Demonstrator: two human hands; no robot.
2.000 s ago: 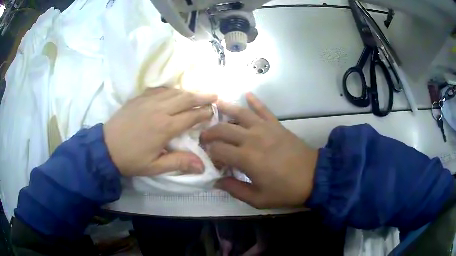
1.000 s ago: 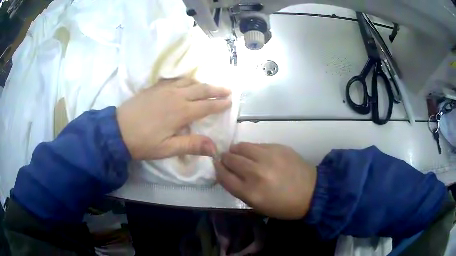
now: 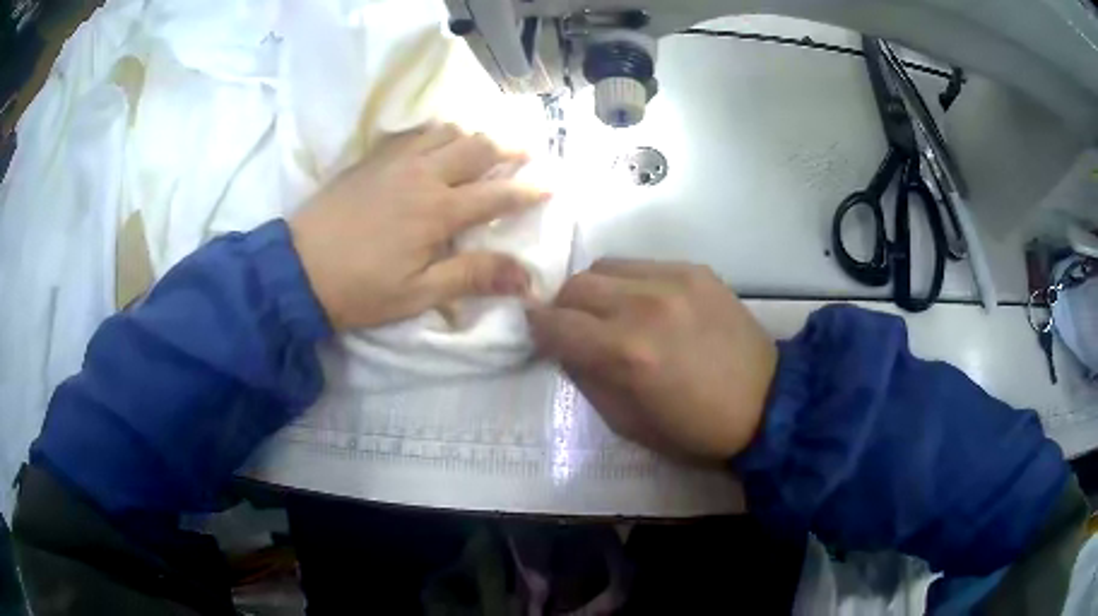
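The white garment cloth [image 3: 229, 157] lies heaped over the left of the machine table and runs up to the bright needle area. My left hand [image 3: 415, 229] lies on it with spread fingers pressing it down, fingertips just below and left of the presser foot [image 3: 554, 114]. My right hand [image 3: 662, 349] has its fingers closed on the fabric edge [image 3: 542, 295] at the cloth's right side, close to my left thumb. The pinched bit is mostly hidden by the fingers. The needle is lost in lamp glare. A cream inner layer [image 3: 403, 90] shows in the folds.
The machine head [image 3: 771, 30] crosses the top, with a tension dial [image 3: 620, 96] on it. Black-handled scissors [image 3: 897, 229] lie to the right beside a long thin tool. Small keys or metal items [image 3: 1045, 319] lie far right. A printed ruler [image 3: 458, 455] runs along the table's front edge.
Both hands and the cloth have moved up towards the needle since a second ago. Two seconds ago my right fingers were spread on the cloth; now they are closed on its edge. More ruler shows.
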